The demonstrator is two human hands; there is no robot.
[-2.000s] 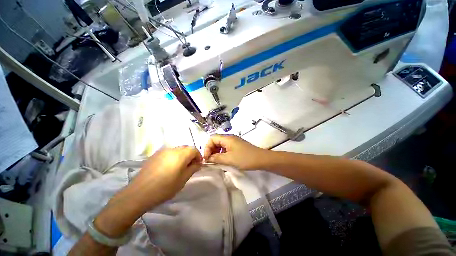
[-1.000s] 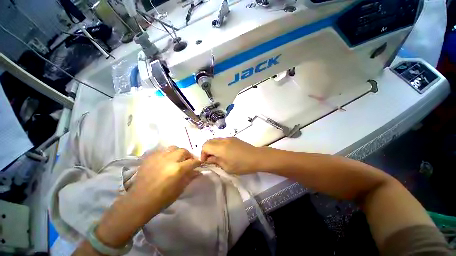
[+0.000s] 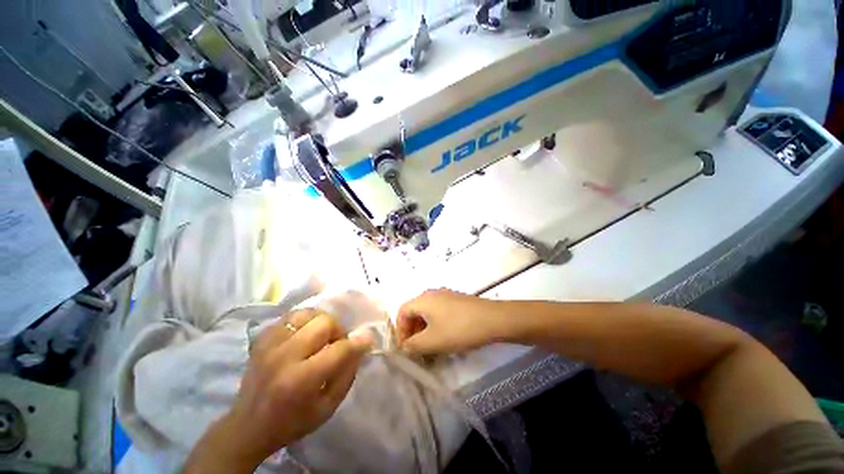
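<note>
The light beige garment piece lies crumpled on the table's left part and over its front edge. My left hand pinches its edge between thumb and fingers. My right hand pinches the garment edge and the narrow pale fabric strip close beside the left fingertips. The strip hangs from there over the table edge. Both hands are in front of and below the presser foot and needle area, which is brightly lit. Glare hides whether cloth lies under the foot.
The white sewing machine with "JACK" lettering spans the back. A thin metal guide sits on the bed right of the needle. The ruler edge runs along the front. A printed paper is at the far left, a control panel at upper right.
Both hands have moved toward me, away from the needle, with the garment edge and strip. The left hand has turned, its knuckles now up. The camera view has shifted slightly.
</note>
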